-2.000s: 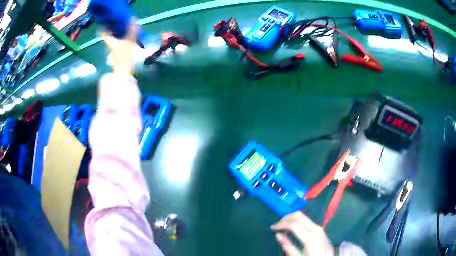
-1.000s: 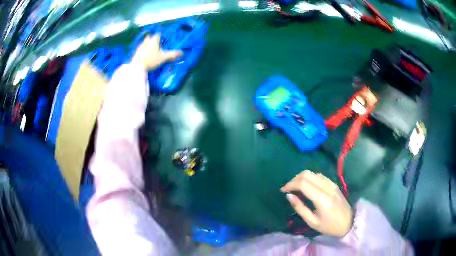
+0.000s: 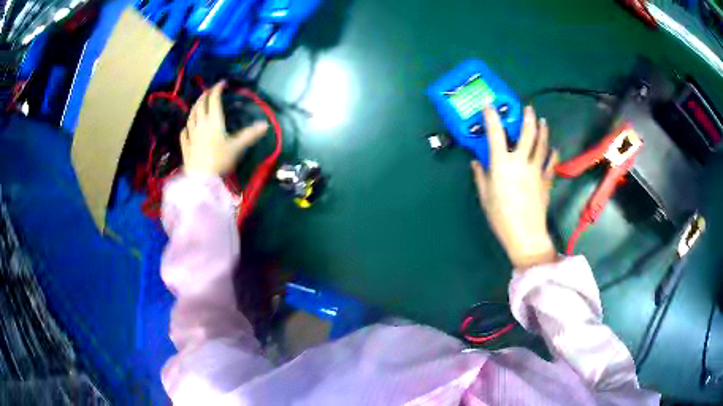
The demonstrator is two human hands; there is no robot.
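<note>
A blue battery tester (image 3: 452, 95) with a lit green screen lies on the green mat. My right hand (image 3: 515, 178) lies over its lower part, fingers spread on the keys. My left hand (image 3: 208, 135) is over the pile of red and black test leads (image 3: 273, 131) at the left, thumb and fingers apart; whether it touches a lead is unclear. A red battery clamp (image 3: 606, 170) grips at the black power box (image 3: 646, 186). A black battery clamp (image 3: 674, 262) is at the box's near right side.
The voltmeter display (image 3: 699, 115) glows red. Blue testers (image 3: 273, 20) stand at the upper left beside a tan cardboard sheet (image 3: 119, 111). A small metallic and yellow item (image 3: 303, 184) lies mid-left. A blue bin (image 3: 313, 300) is at the near bench edge.
My left hand has come back from the far left, past the row of testers, to the leads. My right hand has moved forward onto the tester. The view has shifted downward.
</note>
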